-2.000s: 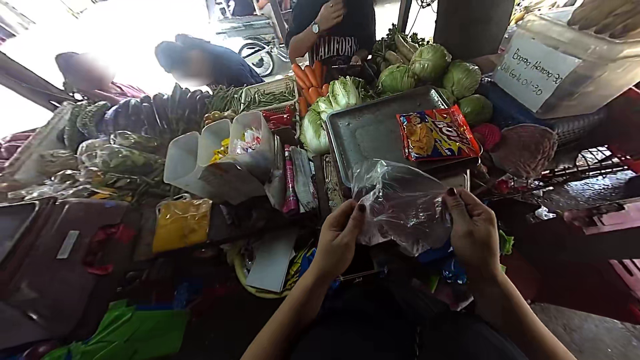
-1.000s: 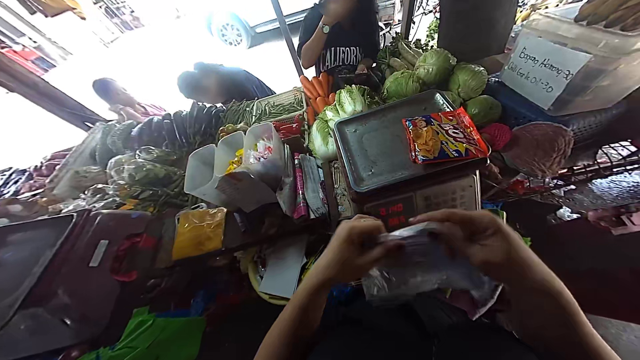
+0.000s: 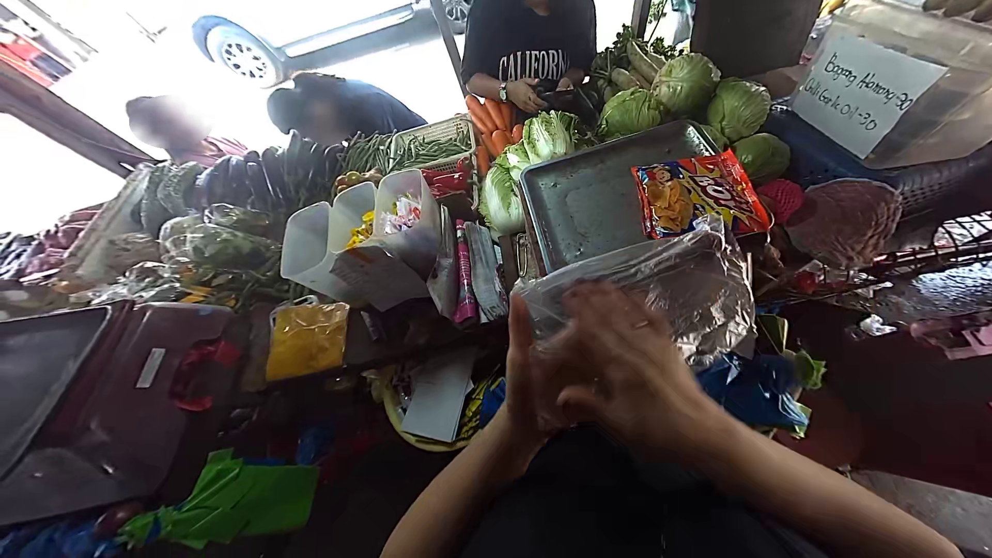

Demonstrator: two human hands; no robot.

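Observation:
A clear plastic bag [image 3: 701, 298] spreads out in front of the metal scale tray [image 3: 589, 201]. My left hand [image 3: 523, 380] is upright at the bag's left edge, its thumb side facing the other palm. My right hand [image 3: 620, 356] is blurred and lies over the bag's near part, close against my left hand; whether its fingers grip the plastic is hard to tell. On the right part of the tray rests a red and yellow snack packet [image 3: 697, 194]. The bag partly covers the tray's near edge and hides what is below it.
Plastic bins [image 3: 353, 248] with small packets stand left of the tray, beside a pink tube [image 3: 465, 271]. Napa cabbage [image 3: 504, 194], carrots [image 3: 496, 128] and round cabbages [image 3: 686, 85] lie behind. A person [image 3: 531, 46] stands across the stall. A labelled plastic container [image 3: 945, 85] is at right.
The bag, stretched between both hands two seconds ago and bunched one second ago, now spreads out to the right of my hands. My hands have come together. The far person's raised hand has come down.

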